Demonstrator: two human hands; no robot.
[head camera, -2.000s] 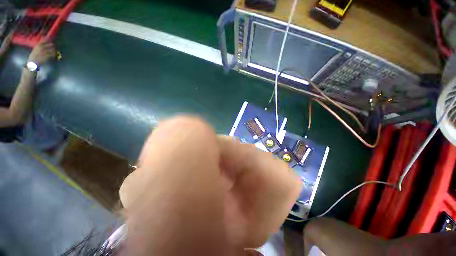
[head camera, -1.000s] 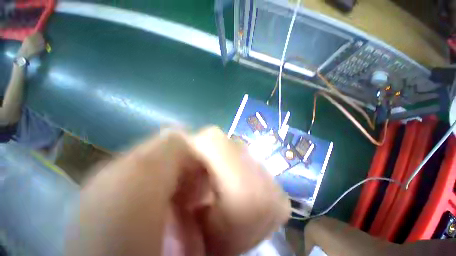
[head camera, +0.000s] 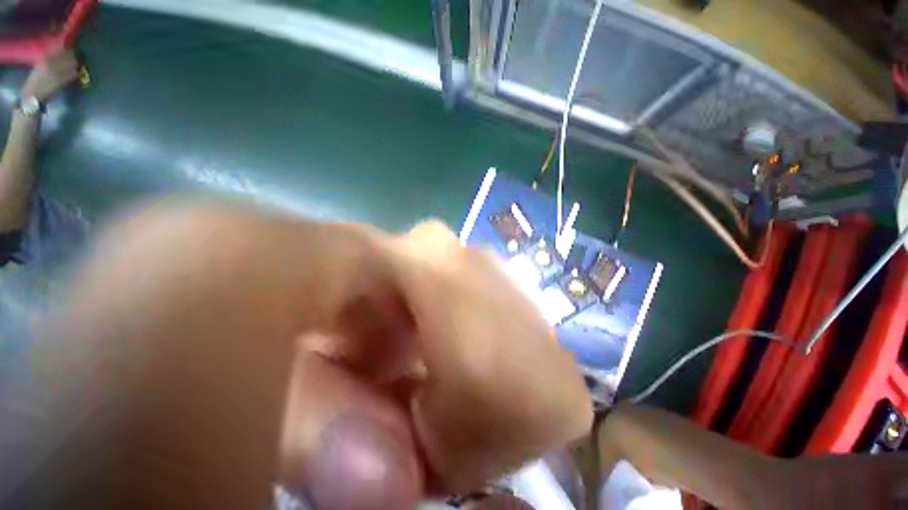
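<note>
My left hand is very close to the camera, large and blurred, with curled fingers; whether it holds anything cannot be seen. My right arm comes in from the lower right edge; its hand is not clear, partly hidden behind my left hand. Beyond them, two dark handheld devices lie back up on the blue test plates. A gold round spot shows on the left device and the right device. Bright glare covers the plates' middle. A white cable runs down to the plates.
The grey tester stands behind the plates, with copper-brown cables at its right. Red trays stand on edge at right, beside another red tray holding a device. Another person's hand is by a red tray at upper left.
My left hand's blurred shape has spread leftward, and its thumb now shows low in front. The view has shifted slightly, so the plates and tester sit higher. The devices remain on the plates.
</note>
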